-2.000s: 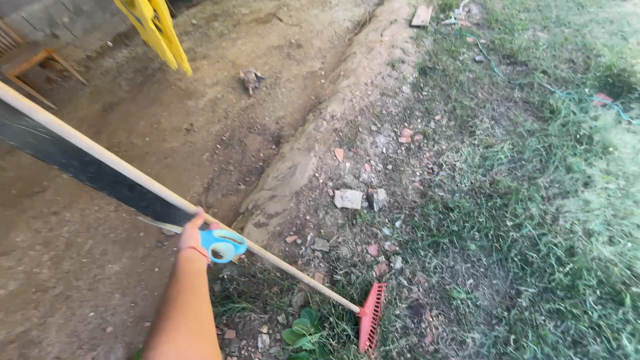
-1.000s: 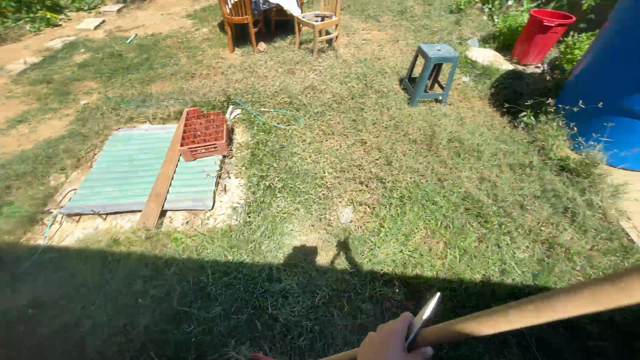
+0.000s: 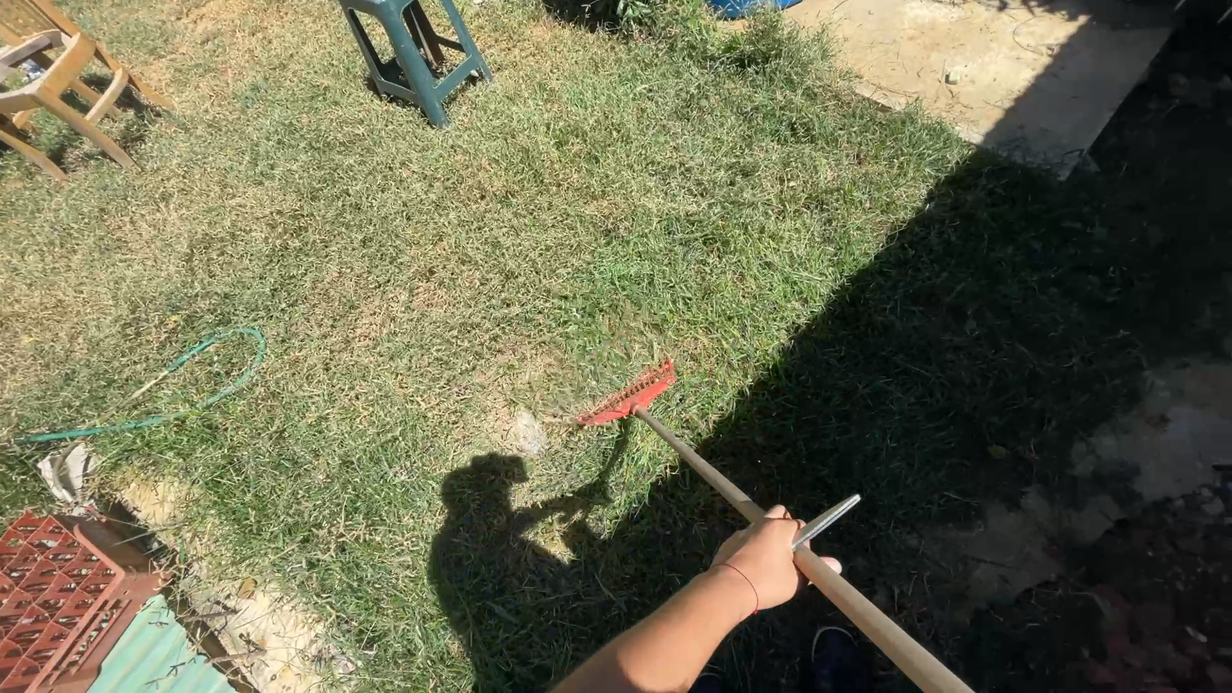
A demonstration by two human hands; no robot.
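My left hand (image 3: 770, 558), with a thin red string at the wrist, is wrapped around the wooden handle of a rake (image 3: 881, 621). A pointed metal blade (image 3: 828, 522), apparently of scissors, sticks out of the same grip; its own handle is hidden in the hand. The red rake head (image 3: 630, 395) is at the far end of the pole, on sunlit grass just beyond the shadow edge, beside a pale stone (image 3: 528, 432). The lower end of the pole leaves the view at the bottom right. My right hand is not in view.
A green plastic stool (image 3: 414, 48) and a wooden chair (image 3: 67, 91) stand at the upper left. A red crate (image 3: 53, 587) rests by green corrugated sheeting (image 3: 159, 654) at the lower left, near a green hose (image 3: 231, 385). A concrete slab (image 3: 962, 67) lies at the upper right.
The view has swung from the dirt strip over to the lawn. The rake head, out of sight one second ago, shows on the grass; the left hand keeps hold of the pole.
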